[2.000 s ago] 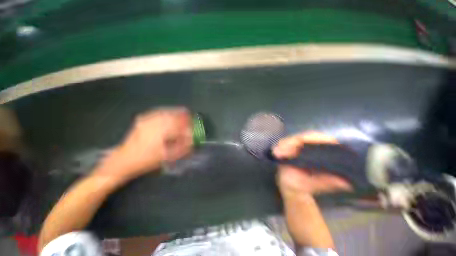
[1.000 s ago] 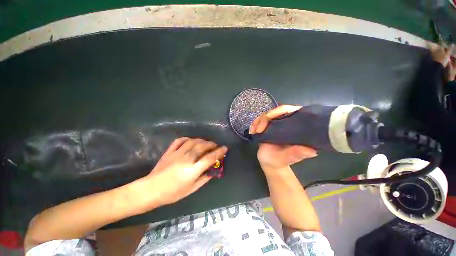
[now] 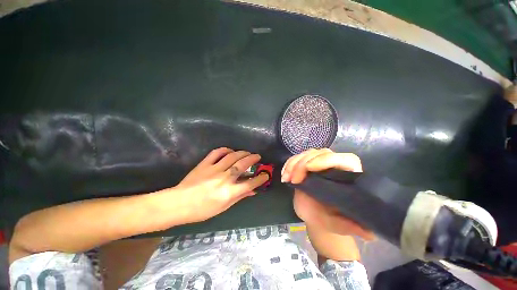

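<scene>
My left hand (image 3: 224, 180) rests on the dark green bench (image 3: 170, 68) with its fingers around a small electronic unit (image 3: 264, 173). The unit shows a red part and a bit of green, and the fingers cover the rest. My right hand (image 3: 323, 190) is closed around the thick black electric screwdriver (image 3: 363, 198), which has a pale tape band near its cable end. Its front end is at my right fingertips, just right of the unit; the tip itself cannot be made out. The round screw dish (image 3: 309, 123), full of tiny grey specks, lies just beyond my right hand.
A pale worn edge strip (image 3: 397, 28) separates the bench from the green conveyor belt (image 3: 470, 25) at the upper right. A white fan (image 3: 481, 218) is partly hidden behind the screwdriver at the lower right. Another person's dark sleeve (image 3: 493, 122) shows at the right edge.
My left hand has come from the left side to hold the unit near the right hand. The screwdriver has swung its cable end lower and nearer. The view has shifted and tilted.
</scene>
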